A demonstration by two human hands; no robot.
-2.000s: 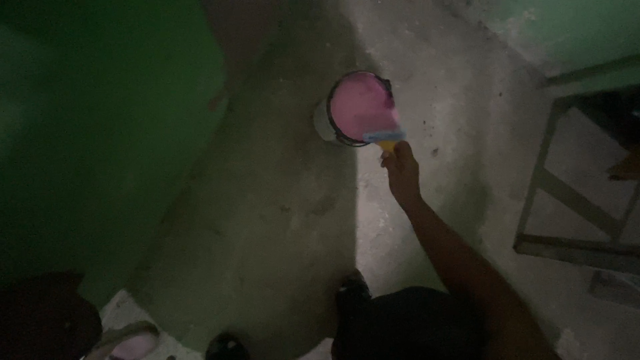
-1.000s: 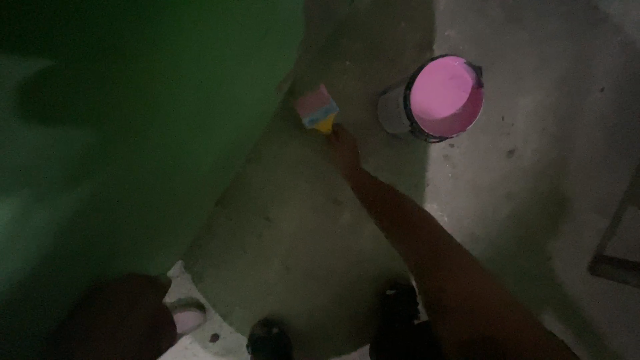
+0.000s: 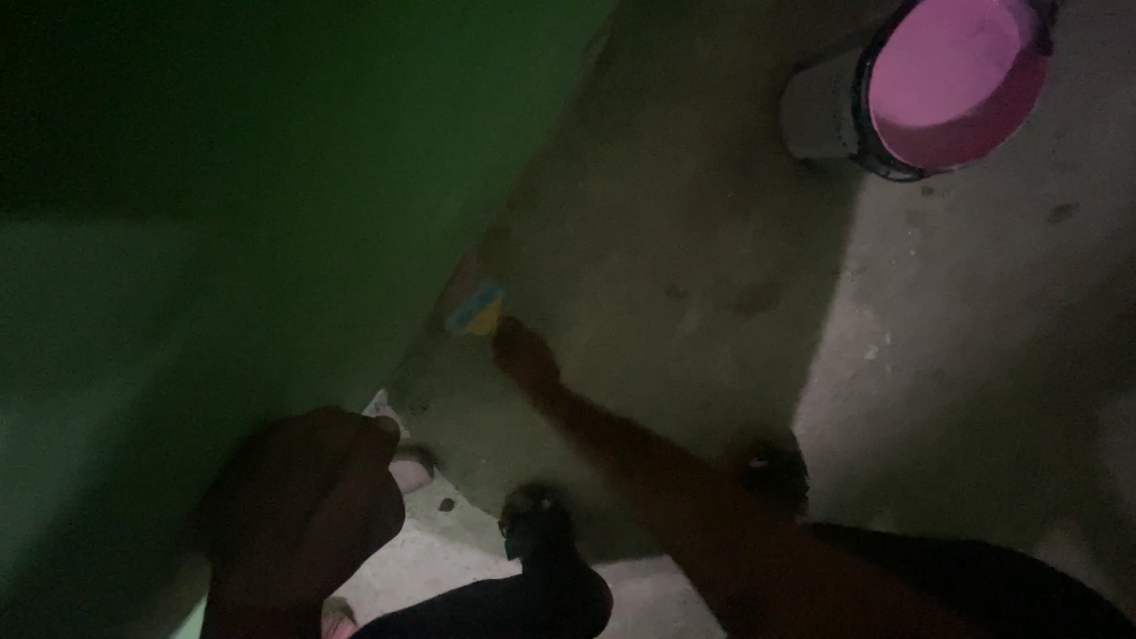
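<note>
My right hand (image 3: 525, 355) grips a paintbrush (image 3: 480, 311) with a yellow handle and a light blue ferrule. Its dim bristles point up and left, at the foot of the green wall (image 3: 266, 195); whether they touch the wall or the floor is too dark to tell. My left hand (image 3: 311, 484) is in shadow at the lower left, in front of the wall, with its fingers curled; anything inside it is hidden. At the upper right stands a bucket (image 3: 821, 111) with a black rim, holding pink paint (image 3: 945, 62).
Grey concrete floor (image 3: 692, 222) runs between the wall and the bucket. My two feet (image 3: 537, 519) in dark footwear are at the bottom. A pale pink object, perhaps footwear (image 3: 411, 470), lies beside my left hand.
The brush in my right hand was at the bucket's rim two seconds ago and has moved left to the wall's foot. The view has shifted, with the bucket now at the upper right.
</note>
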